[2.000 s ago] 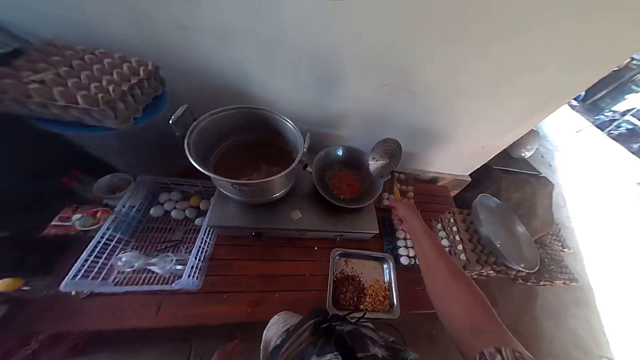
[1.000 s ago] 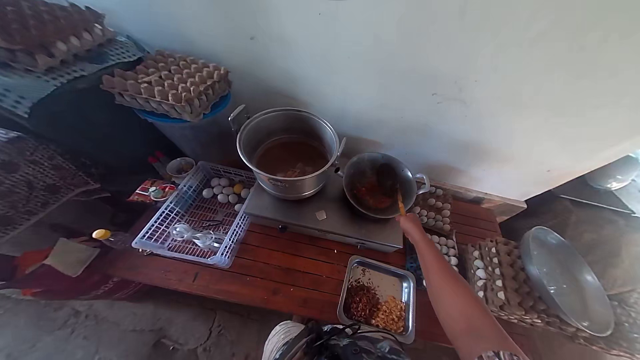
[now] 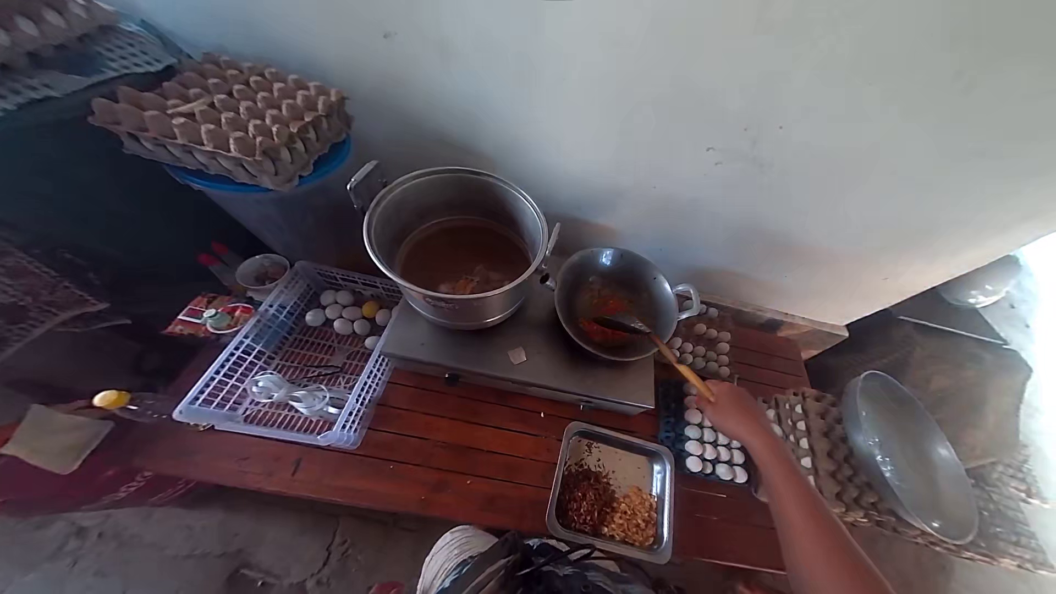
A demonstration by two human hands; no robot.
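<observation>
My right hand (image 3: 730, 408) grips the wooden handle of a spatula (image 3: 685, 367), whose dark blade rests in a wok (image 3: 615, 285) among reddish chopped food and oil. The wok stands on the right side of a steel gas stove (image 3: 528, 355). On the stove's left side is a large metal pot (image 3: 454, 305) with brown liquid and some solid pieces. Nearer me, a steel tray (image 3: 623, 487) holds dark red flakes and golden bits. My left hand is not in view.
A plastic basket (image 3: 280, 355) holds eggs and a white cable. Egg cartons (image 3: 223, 120) stack on a blue-lidded bin at left. Egg trays (image 3: 714, 445) and a large metal basin (image 3: 907, 458) lie at right. A wall rises behind the stove on the wooden table (image 3: 462, 437).
The perforated ladle head raised at the wok's right rim two seconds ago no longer shows there. My right hand has come nearer, and the utensil's blade is down in the wok. The view has shifted.
</observation>
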